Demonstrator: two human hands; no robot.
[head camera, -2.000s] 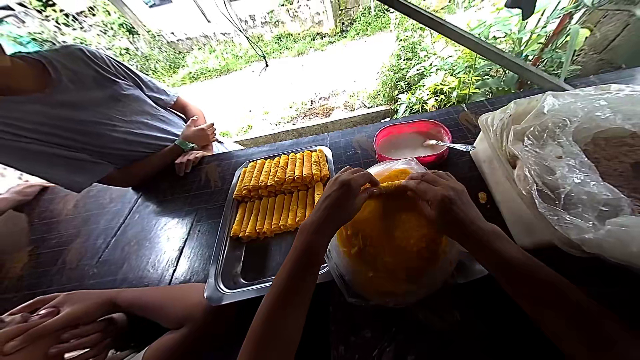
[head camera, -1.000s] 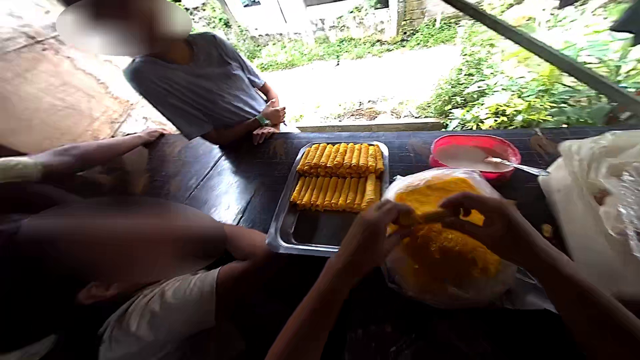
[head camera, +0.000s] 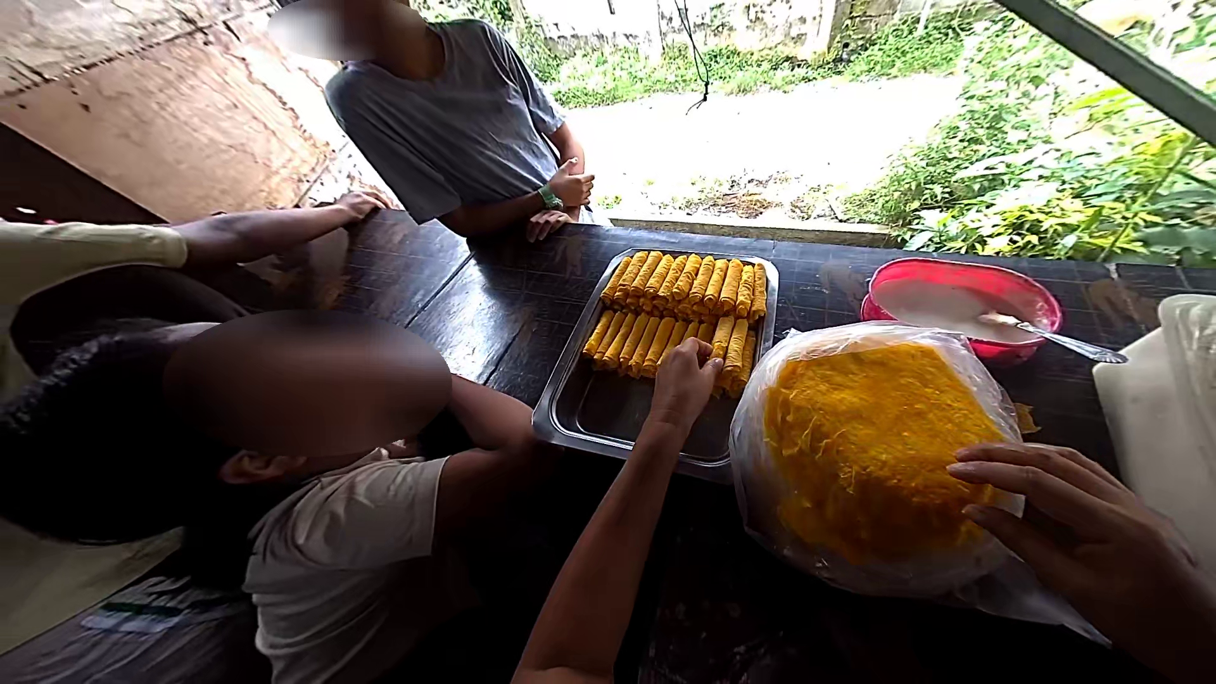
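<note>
My left hand (head camera: 686, 380) reaches over a rectangular metal tray (head camera: 608, 432), its fingers at the near row of yellow-orange rolls (head camera: 646, 344); whether a roll is between the fingertips is hard to tell. A second row of rolls (head camera: 684, 283) lies behind, stacked in layers. Right of the tray, a stack of round orange wrappers (head camera: 874, 446) sits in clear plastic (head camera: 755, 456). My right hand (head camera: 1054, 503) rests at the right edge of that stack, fingers spread. Behind it stands a red bowl (head camera: 1045, 309) of whitish liquid with a metal spoon (head camera: 1059, 334) in it.
A white container (head camera: 1145, 399) stands at the right edge. One person in a grey shirt (head camera: 475, 123) leans at the table's far side. Another person in a light shirt (head camera: 356, 541) is close on the left, and a third person's arm (head camera: 266, 233) rests on the dark table (head camera: 399, 275).
My left hand has moved from above the wrappers, where both hands held a roll, left to the rolls in the tray. My right hand has moved to the stack's right edge. The view has shifted left.
</note>
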